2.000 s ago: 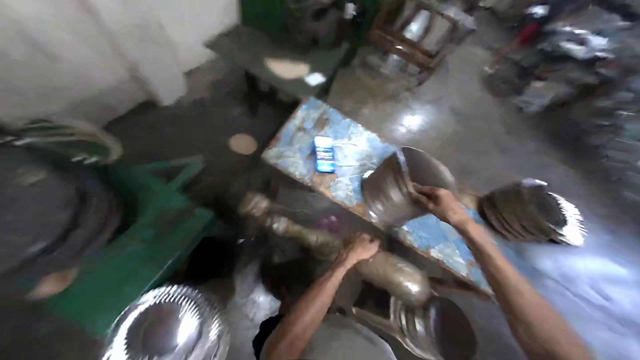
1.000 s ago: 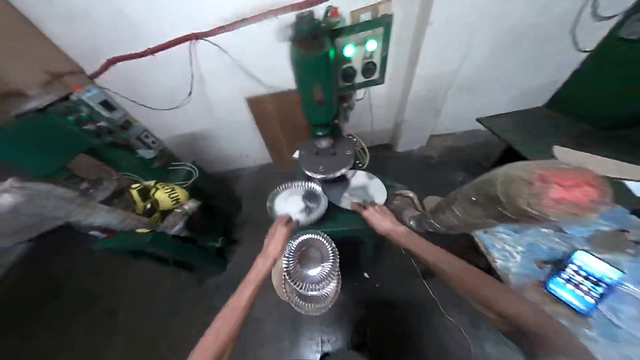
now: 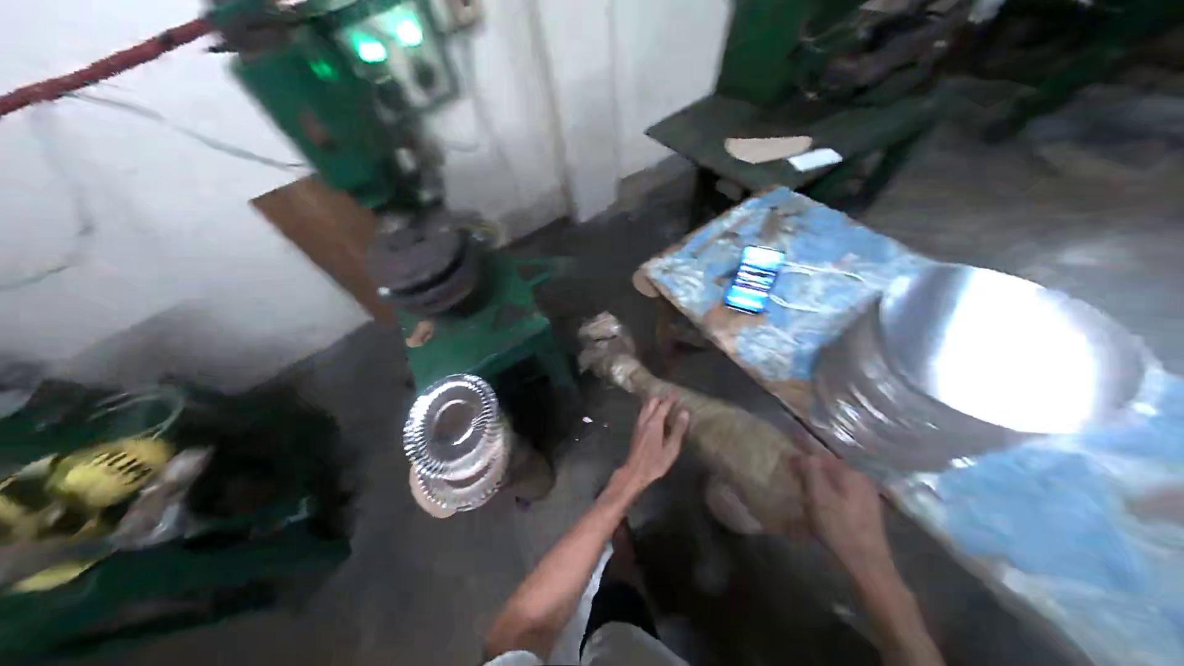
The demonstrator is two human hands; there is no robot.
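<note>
My left hand [image 3: 655, 442] rests with its fingers spread on a long, plastic-wrapped roll [image 3: 731, 439] that runs from the middle of the view toward lower right. Near the roll's thicker end is my right hand [image 3: 837, 499], blurred, beside the table edge; whether it grips anything is not clear. A stack of shiny round metal discs [image 3: 1008, 351] sits on the blue-patterned table [image 3: 777, 351], just beyond my right hand. Fluted silver plates [image 3: 455, 430] are piled to the left of my left hand, in front of the green machine.
A green press machine [image 3: 342, 120] with lit green lamps and a dark round die [image 3: 430, 264] stands at upper left. On the table lies a lit phone [image 3: 755, 279] with a white cable. A green bench [image 3: 277, 555] holding yellow items is at lower left, and a dark bench [image 3: 703, 134] stands behind.
The view has swung right from the machine. My hands, at the machine and a fluted plate a second ago, are now at the wrapped roll. The white disc by the die is no longer there.
</note>
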